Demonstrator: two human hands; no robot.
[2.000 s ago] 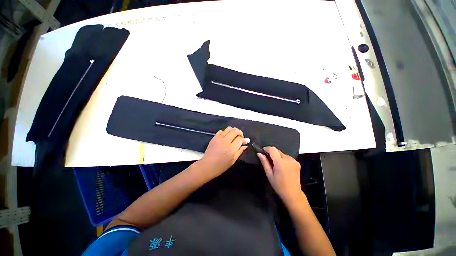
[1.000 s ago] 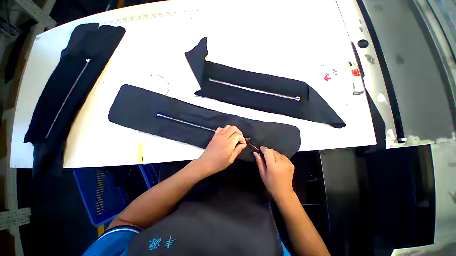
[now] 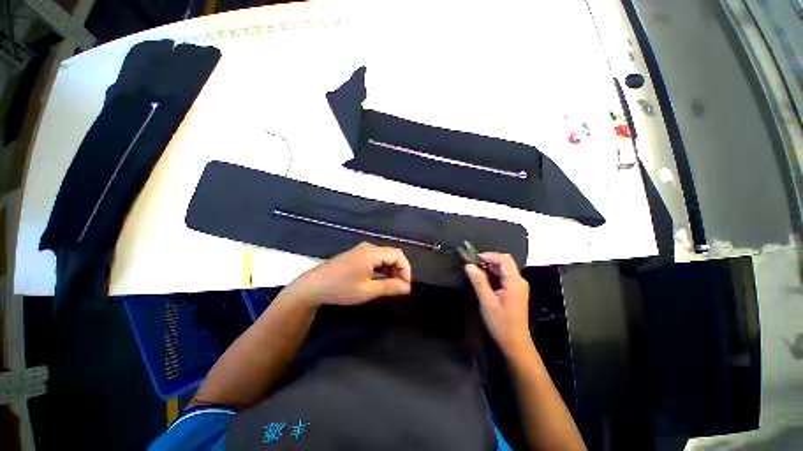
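A long black zippered panel point(image 3: 238, 198) with rounded ends lies flat near the table's front edge. Its thin silvery zipper point(image 3: 352, 231) shows whole, with a bright dot at the right end. My left hand point(image 3: 365, 275) is over the panel's lower edge, fingers curled and thumb near them; whether it pinches anything is unclear. My right hand point(image 3: 502, 291) holds small dark snips point(image 3: 467, 254), partly hidden by the fingers, over the panel just right of the zipper end.
Another zippered panel with pointed corners point(image 3: 440, 176) lies behind on the white table point(image 3: 458, 53). Black panels point(image 3: 97, 167) hang over the table's front edge at left. A loose thread point(image 3: 286, 150) curls behind the work. A blue basket point(image 3: 180, 339) is below the edge.
My left hand has moved left and down off the zipper end, which now shows. My right hand has turned slightly, and the snips show more. The panel has shifted slightly.
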